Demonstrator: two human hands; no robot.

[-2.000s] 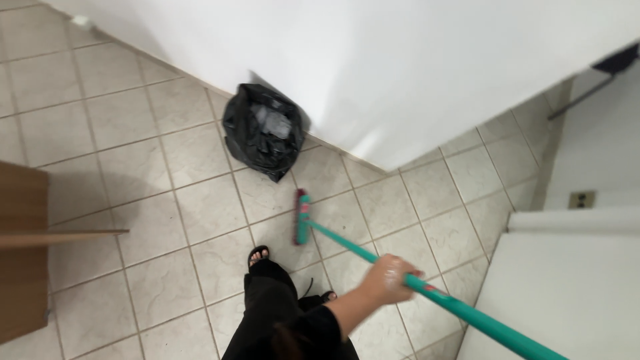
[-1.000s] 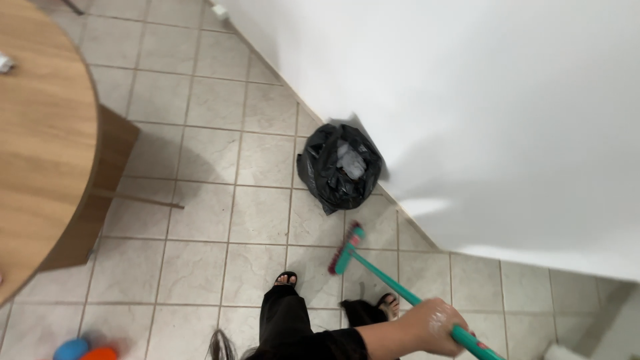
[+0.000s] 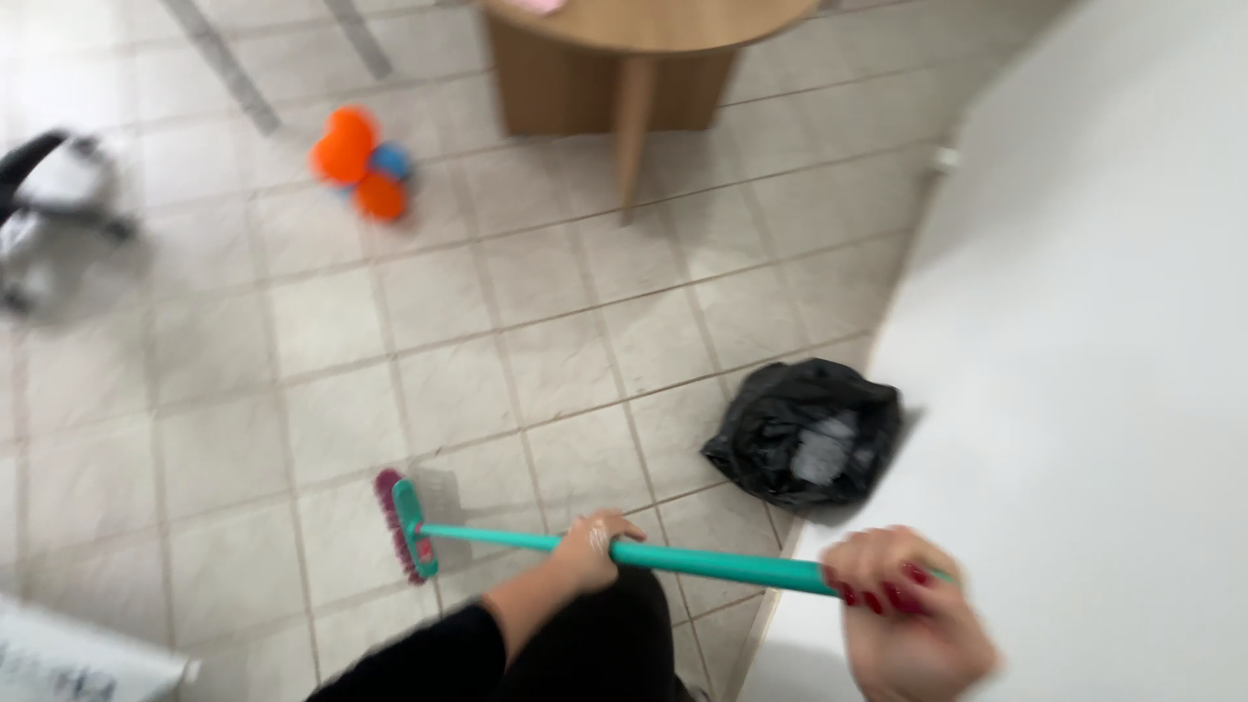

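A green-handled broom (image 3: 721, 565) with a green head and dark red bristles lies across the lower view, its head on the tiled floor at the lower left. My left hand (image 3: 591, 551) is closed around the middle of the handle. Near the handle's upper end, at the lower right, my right hand (image 3: 902, 604) grips it, red nails showing. Beyond the handle, against the white wall, stands a bin lined with a black plastic bag (image 3: 751, 439), with pale translucent plastic inside.
A round wooden table (image 3: 673, 24) stands at the top. Orange and blue balloons (image 3: 346, 146) lie on the floor left of it, near grey metal legs (image 3: 229, 73). A wheeled chair base (image 3: 73, 210) is at the far left, a white box with writing (image 3: 78, 658) at the lower left.
The view has swung far to the left. The broom head was near the bin and is now farther from it. Both hands now show on the handle; earlier only one was visible.
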